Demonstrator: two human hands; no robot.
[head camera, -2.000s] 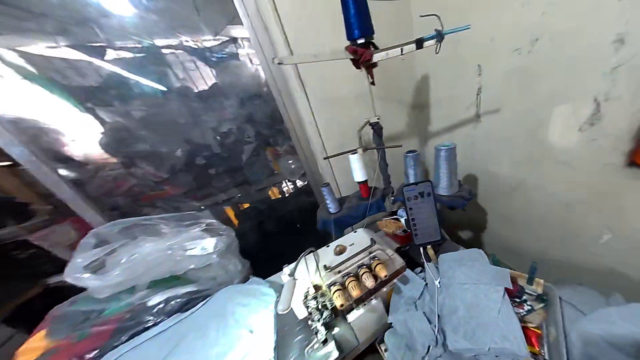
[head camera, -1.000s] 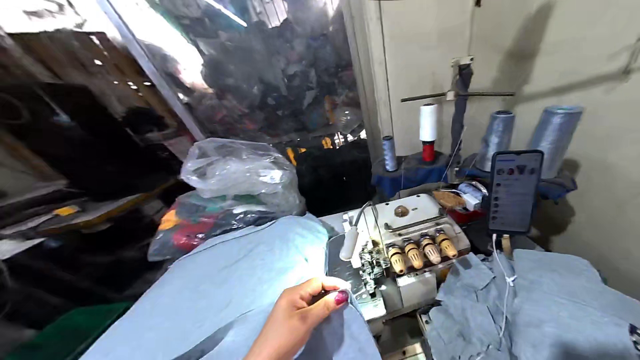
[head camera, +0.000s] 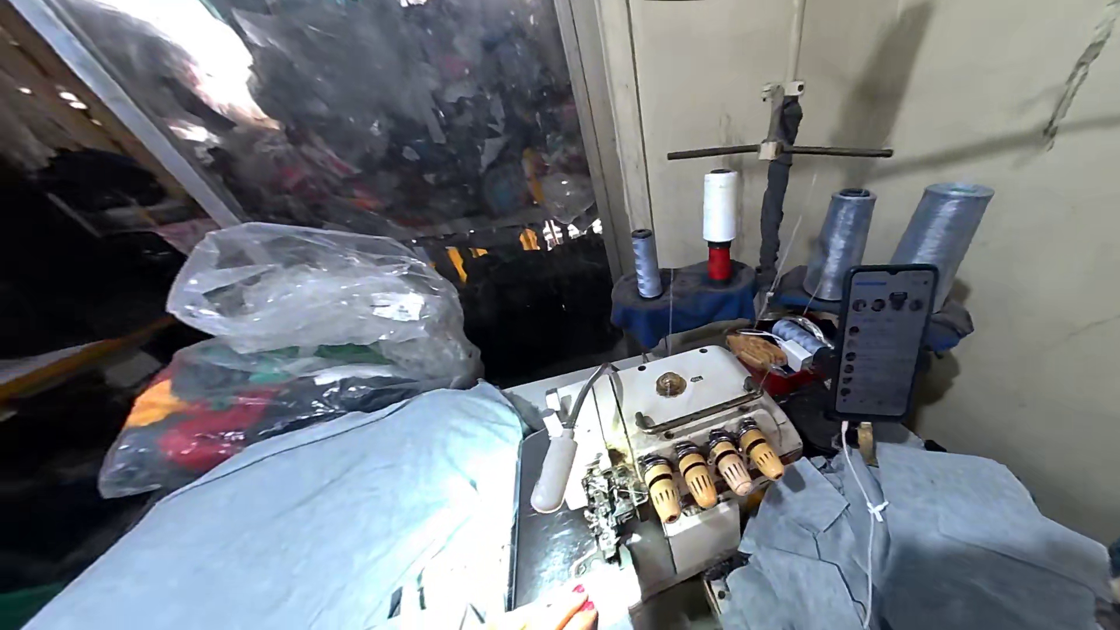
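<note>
At the bottom edge, my left hand (head camera: 556, 611) shows only as fingers with red nails, brightly lit, beside the needle area of a white overlock sewing machine (head camera: 700, 385). Its fingertips are near or on the light blue-grey fabric (head camera: 297, 516), which spreads over the left side; glare hides whether they grip it. The looper and presser parts (head camera: 608, 503) sit just above the fingers. A white lamp (head camera: 554, 472) on a bent neck hangs left of the tan tension knobs (head camera: 700, 475). My right hand is out of view.
A clear plastic bag (head camera: 324, 297) with coloured cloth lies behind the fabric. Thread cones (head camera: 840, 245) stand behind the machine. A phone (head camera: 884, 341) with a white cable (head camera: 872, 525) stands upright at the right, above cut grey-blue fabric pieces (head camera: 971, 525).
My left hand was absent two seconds ago, then appeared over the fabric; now it is lower, at the bottom edge. The view has swung left and nearer the machine.
</note>
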